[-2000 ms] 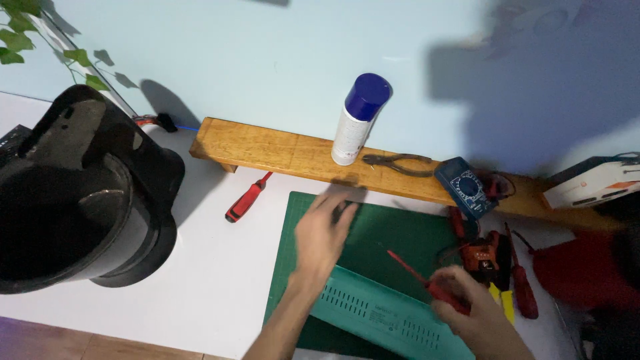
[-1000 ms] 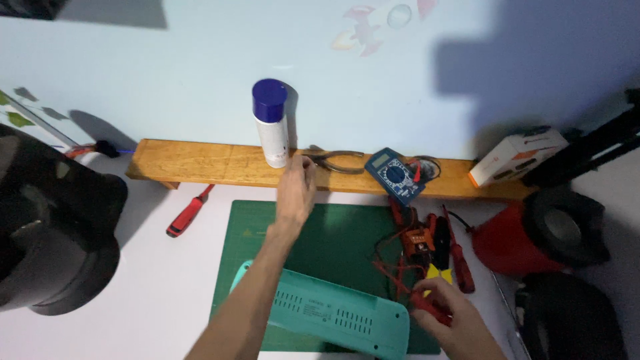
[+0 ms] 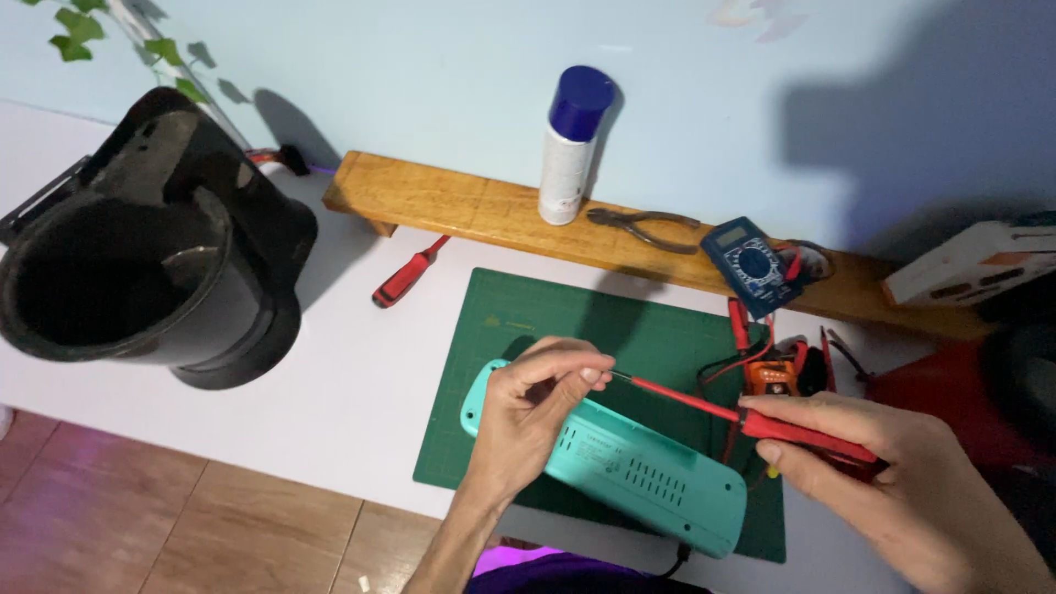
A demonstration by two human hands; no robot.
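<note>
My right hand grips a red-handled screwdriver, its red shaft pointing left. At its dark tip, the thumb and fingers of my left hand are pinched together; whether they hold a small part or touch the tip, I cannot tell. Beneath both hands lies a long turquoise plastic housing with vent slots and screw holes, a black cable at its lower edge. It rests slantwise on a green cutting mat.
A wooden shelf carries a spray can, pliers and a blue multimeter. Another red screwdriver lies left of the mat. A large black container stands at left, a red object at right.
My left hand has come from the shelf, beside the spray can's base, to above the housing. My right hand has raised the screwdriver to it from near the tools at right. The view has shifted.
</note>
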